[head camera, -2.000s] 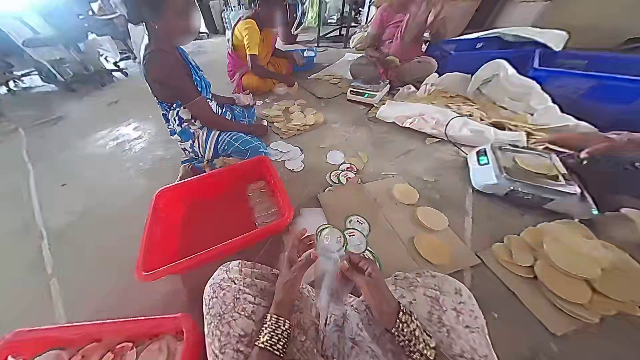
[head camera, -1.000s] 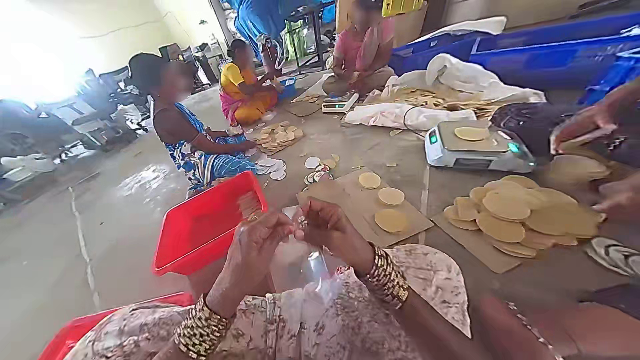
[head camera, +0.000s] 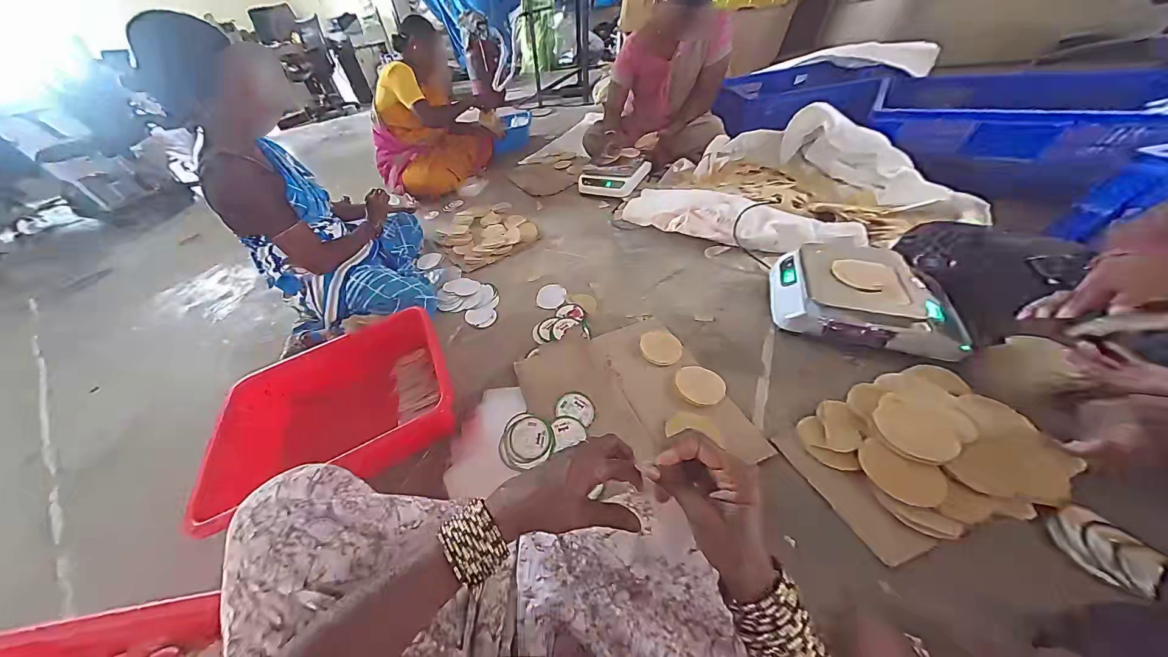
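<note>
My left hand (head camera: 575, 488), with bangles at the wrist, is above my lap with a clear plastic bag (head camera: 671, 525) by its fingers. Beside it my right hand (head camera: 712, 493) pinches the bag's upper edge between thumb and fingertips. What the bag holds is hard to see. Just beyond my left hand, round printed labels (head camera: 529, 440) lie overlapping on white sheeting and cardboard. Thin tan discs (head camera: 700, 386) rest on a cardboard sheet (head camera: 639, 365) ahead of my hands.
A red tray (head camera: 310, 411) holding a stack of packed discs stands left, another red tray (head camera: 119, 625) nearer. At right are a pile of tan discs (head camera: 922, 429), a digital scale (head camera: 862, 297) and a co-worker's hands. Several people sit farther off, near blue crates (head camera: 1013, 128).
Two seconds ago my hands held round labels and clear plastic; now the fingers pinch the plastic, and labels lie on the sheeting. My hands have moved apart slightly since one second ago.
</note>
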